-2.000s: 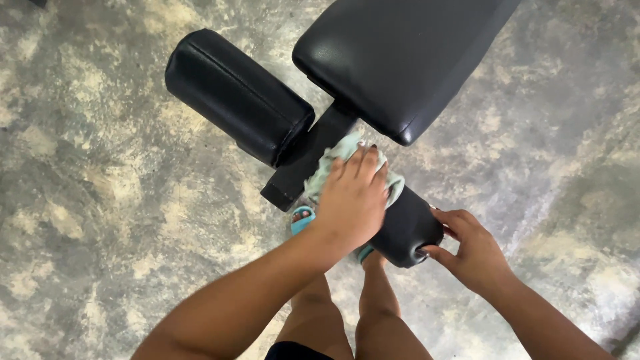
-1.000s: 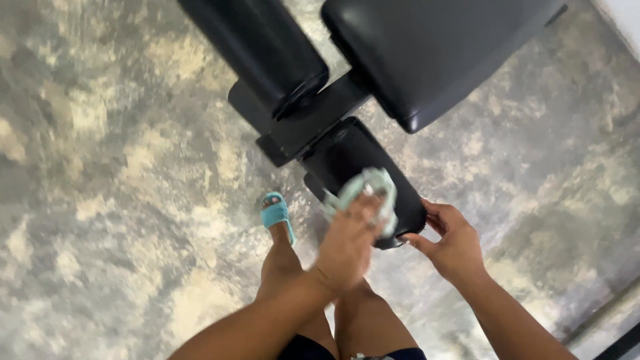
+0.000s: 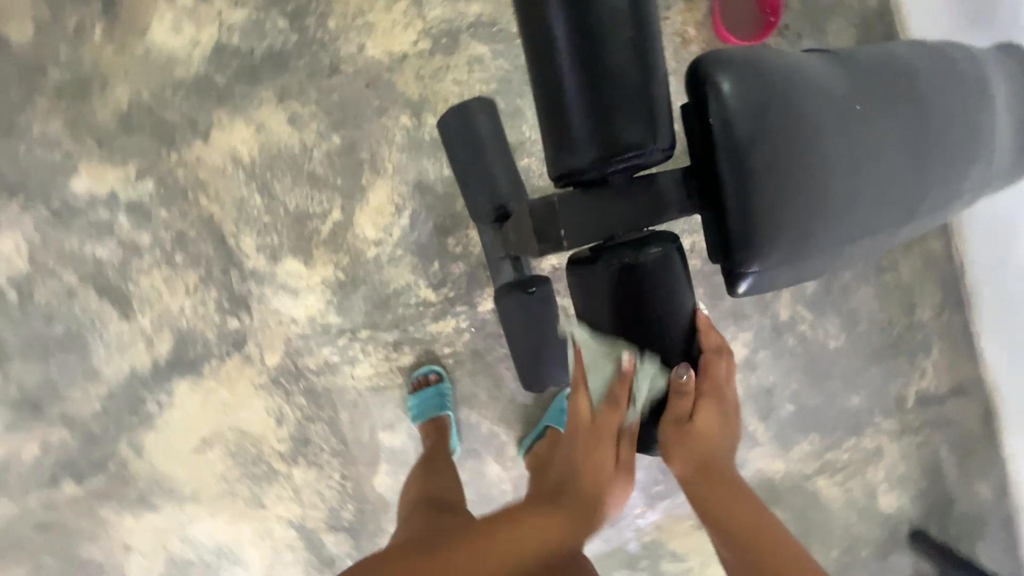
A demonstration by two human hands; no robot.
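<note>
My left hand (image 3: 588, 448) presses a pale green cloth (image 3: 612, 368) against the near black padded roller (image 3: 636, 296) of an exercise bench; the cloth is slightly blurred. On the roller's right side rests my right hand (image 3: 708, 400), its thumb and fingers around the edge near the lower end. A black metal bar (image 3: 616, 212) joins this roller to a matching far roller (image 3: 604, 88) and runs to the black padded seat (image 3: 848, 160).
Smaller foam rollers (image 3: 484, 160) stand left of the bar, low over the mottled floor (image 3: 240, 320). A pink container (image 3: 746, 18) is at the top, a white surface (image 3: 996, 320) along the right. My feet wear turquoise slides (image 3: 430, 396). A dark object (image 3: 944, 552) lies bottom right.
The view has turned, bringing the pink container and smaller foam rollers into sight. The left hand with the cloth has shifted on the near roller, and the right hand has moved from its end onto its side.
</note>
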